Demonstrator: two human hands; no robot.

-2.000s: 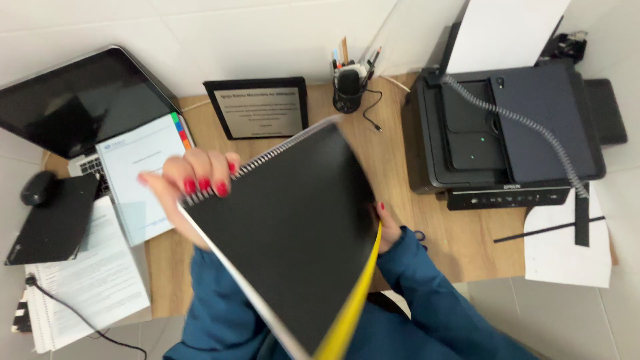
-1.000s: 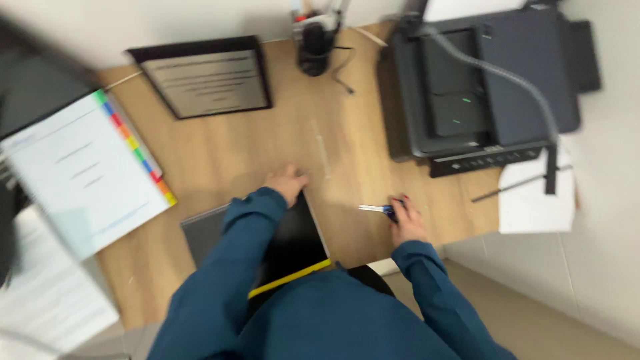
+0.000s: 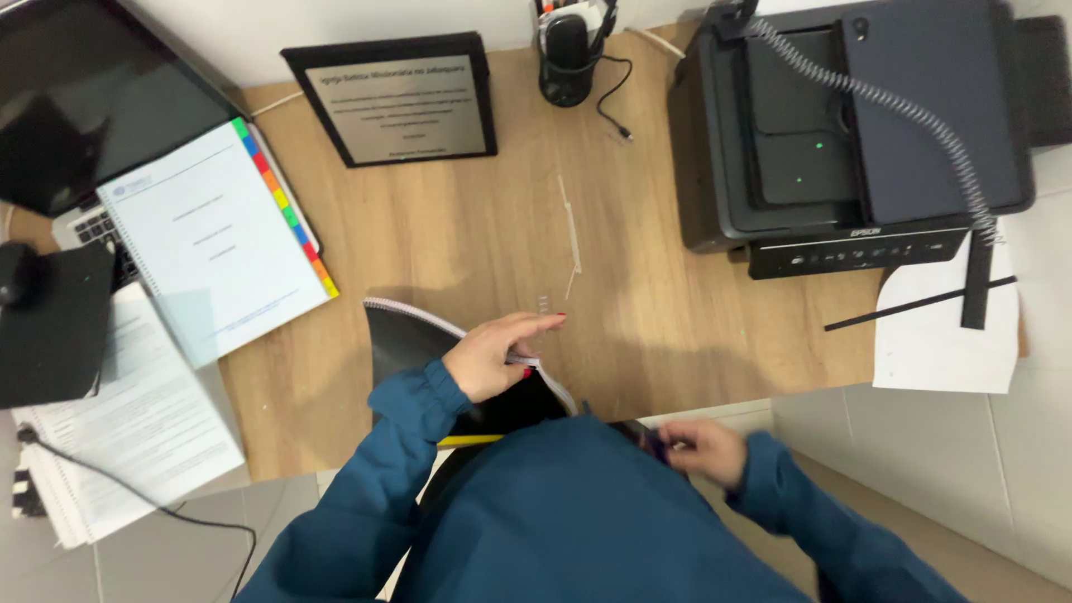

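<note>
A spiral-bound book with a black cover (image 3: 419,343) lies at the front edge of the wooden desk, partly under my left arm. My left hand (image 3: 498,356) rests on its bound edge near the corner, thumb and fingers apart, and the cover bends there. Close to my body, past the desk's edge, my right hand (image 3: 699,448) has its fingers closed around dark blue-purple scissors handles (image 3: 655,446); the blades are hidden. Thin clear plastic strips (image 3: 571,234) lie on the desk beyond my left hand.
A black printer (image 3: 779,151) stands at the right, with white paper (image 3: 946,352) beside it. A framed plaque (image 3: 406,105) and a pen holder (image 3: 569,59) are at the back. At the left are a laptop (image 3: 109,92), a tabbed spiral document (image 3: 218,243), and loose bound pages (image 3: 142,435).
The black-covered book, held up in both hands two seconds ago, now lies on the desk. My right hand has drawn back from over the desk toward my body with the scissors.
</note>
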